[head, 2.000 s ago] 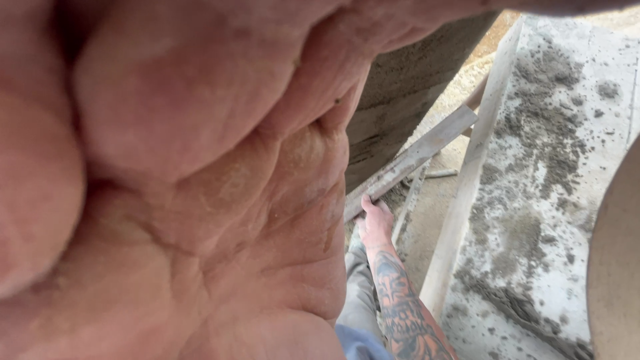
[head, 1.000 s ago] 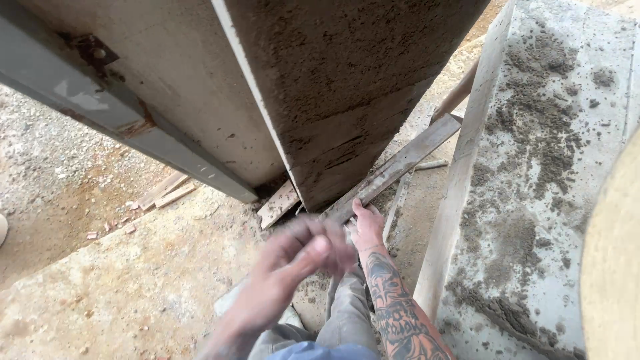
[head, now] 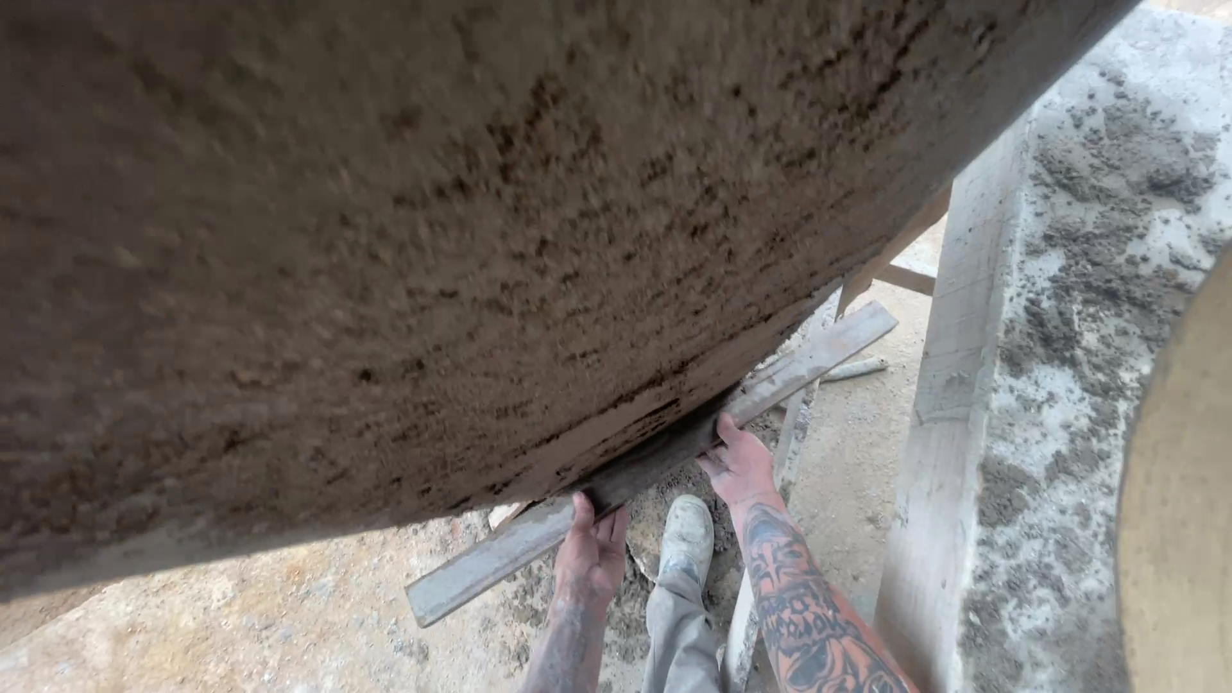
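Observation:
A long straightedge bar, smeared with mortar, lies slantwise against the lower part of a rough, wet-looking mortar-covered surface. My left hand grips the bar left of its middle, thumb on top and fingers under it. Farther up the bar, my right hand holds it the same way, at the end of a tattooed forearm. Both ends of the bar stick out past my hands. Some fingers are hidden under the bar.
At the right stands a pale board edge beside a surface spattered with mortar. A tan curved object fills the right edge. Below are my boot, rough ground and a short pipe-like piece.
My left hand, raised and off the bar one second ago, is now closed on it. My right hand still holds the bar. The mortar-covered surface now fills much more of the view.

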